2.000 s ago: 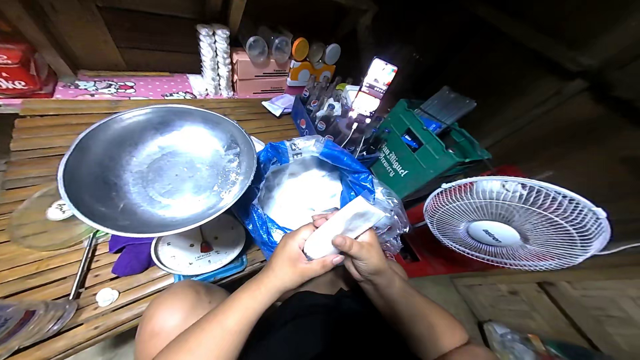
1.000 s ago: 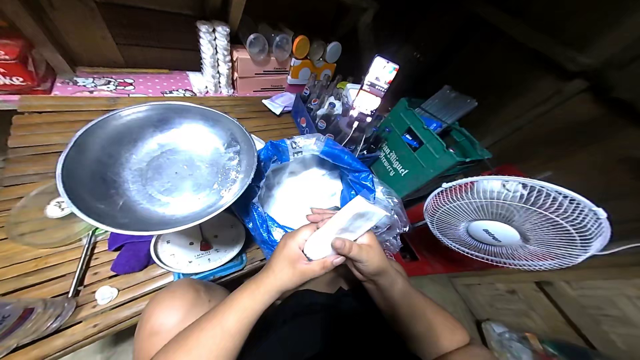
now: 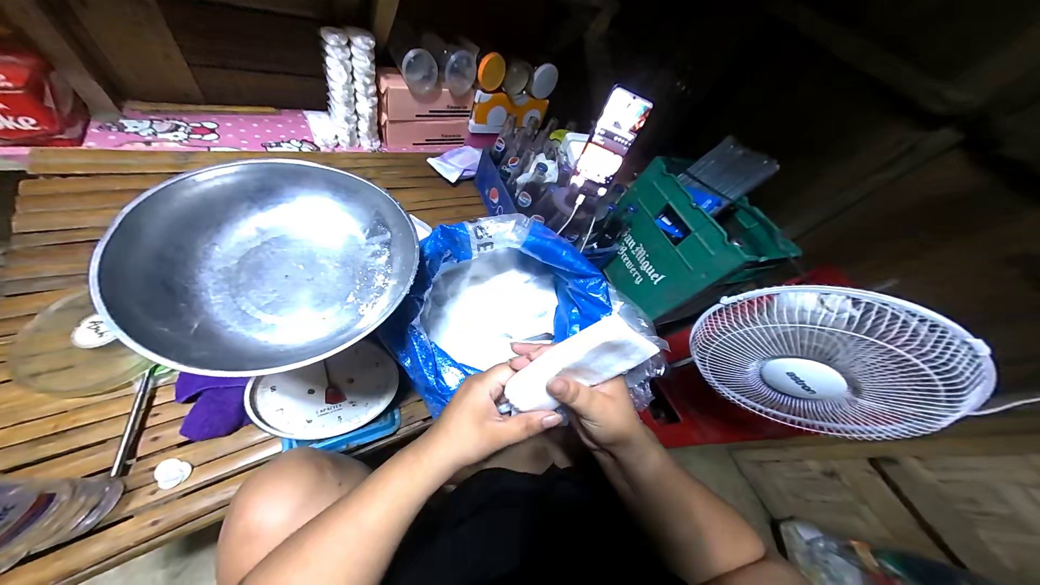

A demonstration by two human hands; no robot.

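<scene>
A clear plastic bag of white powder (image 3: 581,361) is held between both hands in front of my lap. My left hand (image 3: 487,410) grips its lower end, fingers partly behind it. The thumb of my right hand (image 3: 597,406) presses on its near side. Just beyond stands a blue plastic sack (image 3: 581,280) with its mouth spread, and white powder (image 3: 491,305) fills the inside. To the left, a wide metal pan (image 3: 260,268) rests on a dial scale (image 3: 321,398), with whitish residue on its inner wall.
A white fan (image 3: 841,366) stands at the right, beside a green plastic crate (image 3: 674,244). Bottles and a lit phone (image 3: 613,134) are behind the sack. On the slatted bamboo table (image 3: 57,260) lie a purple cloth (image 3: 211,406), a metal rod (image 3: 134,422) and a round clear lid (image 3: 53,349).
</scene>
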